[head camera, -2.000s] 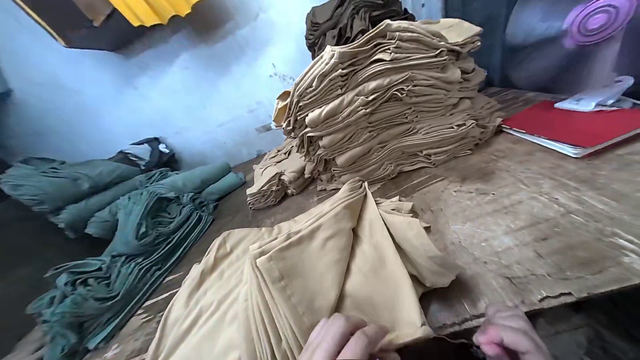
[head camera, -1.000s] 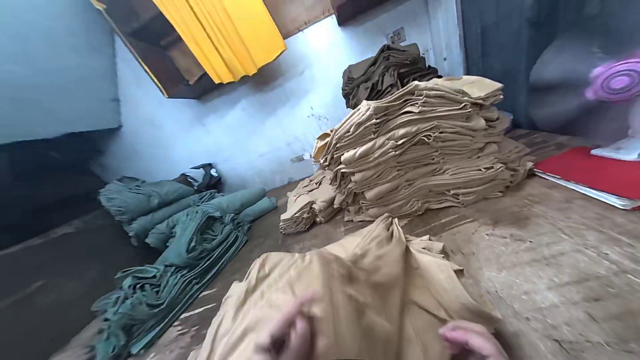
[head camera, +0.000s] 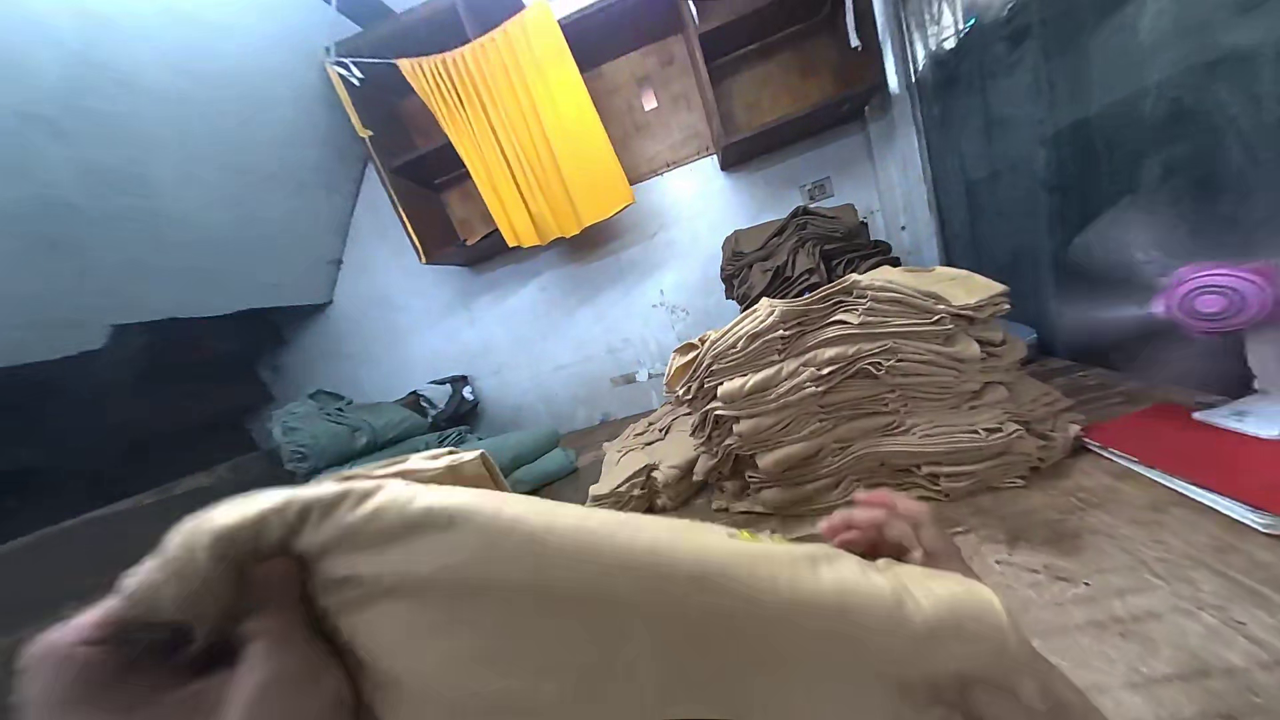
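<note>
A tan cloth piece (head camera: 620, 600) is raised close to the camera and spans the lower part of the view. At the lower left, my left hand (head camera: 200, 650) grips its edge, blurred by motion. Behind the cloth's top edge on the right, my right hand (head camera: 885, 530) shows with curled fingers; the cloth hides part of it, and whether it holds anything is unclear. Beyond stands a tall stack of folded tan cloth pieces (head camera: 860, 400), with a dark brown cloth pile (head camera: 800, 250) behind its top.
Green cloth rolls (head camera: 350, 430) lie at the left on the wooden table (head camera: 1130, 580). A red folder (head camera: 1190, 455) sits at the right beside a pink fan (head camera: 1215, 298). Wall shelves (head camera: 790, 80) with a yellow curtain (head camera: 520, 130) hang above.
The tan cloth, lying on the table two seconds ago, is now lifted toward the camera. My left hand has moved left with its edge. The view has tilted up.
</note>
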